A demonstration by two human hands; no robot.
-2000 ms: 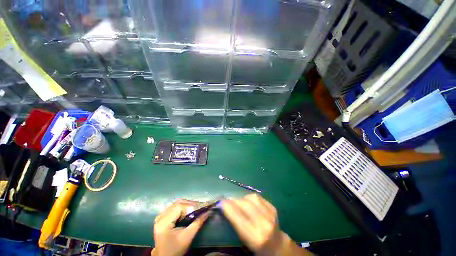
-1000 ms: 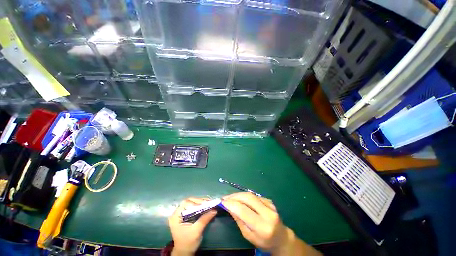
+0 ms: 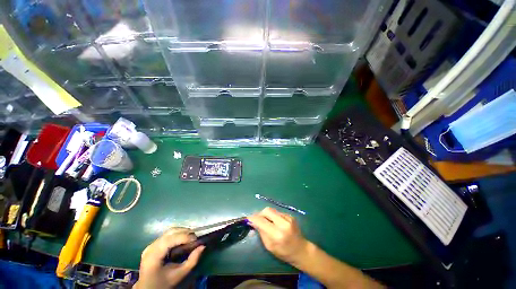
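A dark phone (image 3: 218,236) is held tilted above the front edge of the green mat, with a thin light edge along its top side. My left hand (image 3: 170,257) grips its left end, thumb in front. My right hand (image 3: 280,234) is at its right end, fingertips pinching a small blue pick (image 3: 248,222) against the corner. Much of the pick is hidden by the fingers. A second phone housing (image 3: 210,169) lies flat further back on the mat. A thin dark strip (image 3: 280,204) lies right of it.
A yellow-handled tool (image 3: 79,237) and pale ring (image 3: 123,195) lie left. A cup (image 3: 110,156), red bin (image 3: 48,145) and blue bin stand back left. Clear drawers (image 3: 226,73) rise behind. A black tray (image 3: 362,175) with small parts and a white grid (image 3: 421,195) is right.
The held phone has turned so its dark face shows more broadly. My left hand has moved left and lower along it. My right hand stays at the corner with the pick. The view has shifted slightly.
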